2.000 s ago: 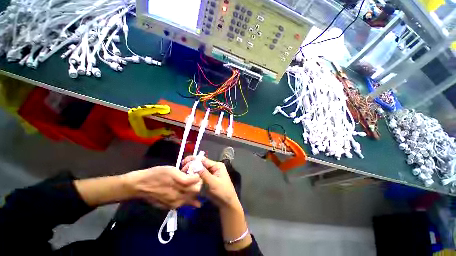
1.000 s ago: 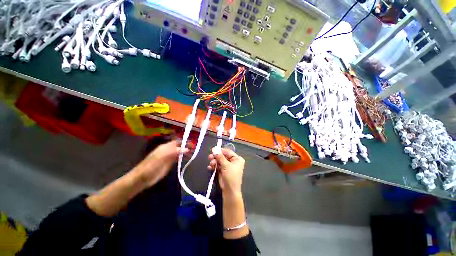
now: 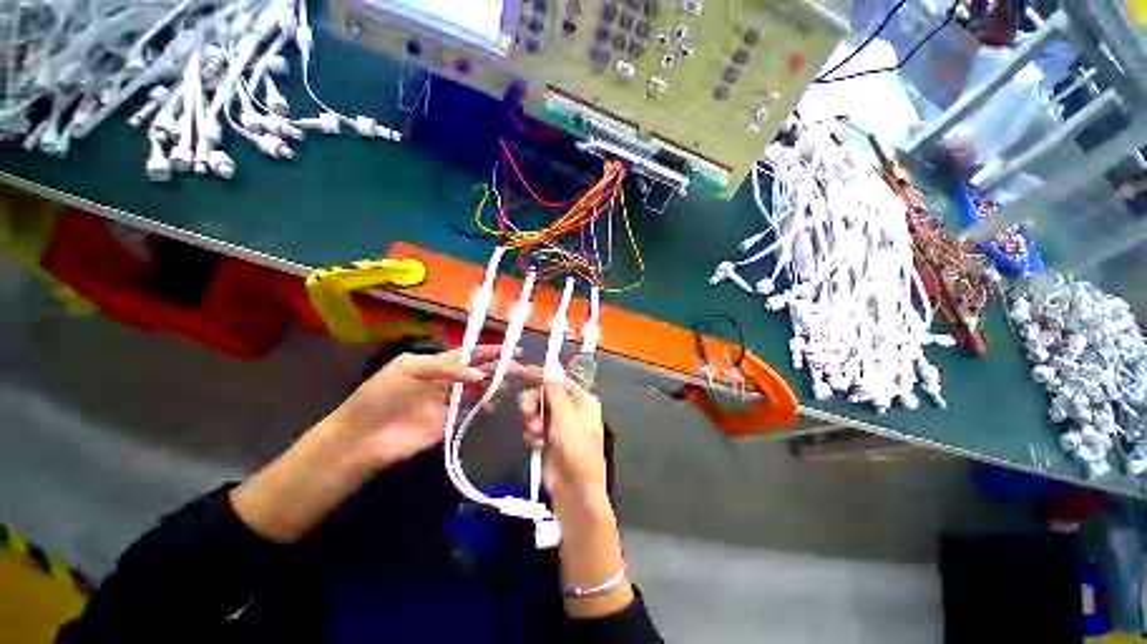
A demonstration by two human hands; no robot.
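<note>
A white cable assembly hangs in a loop below the orange fixture board, with a thicker moulded piece at its bottom. Its left leads run up to the two left white stubs on the board. My right hand grips a white connector of the assembly just below the third stub; whether it is fully joined is hard to tell. My left hand is at the left leads, fingers reaching across behind or around them toward my right hand; its exact hold is partly hidden.
The beige tester stands behind, its thin coloured wires running to the board. A yellow clamp and orange clamp hold the board's ends. White cable piles lie left and right, with copper-brown leads beyond.
Both hands were together on the cable, then spread apart, the right one rising to the third stub. My left hand has since moved right, closer to my right hand. The loop now hangs from the board.
</note>
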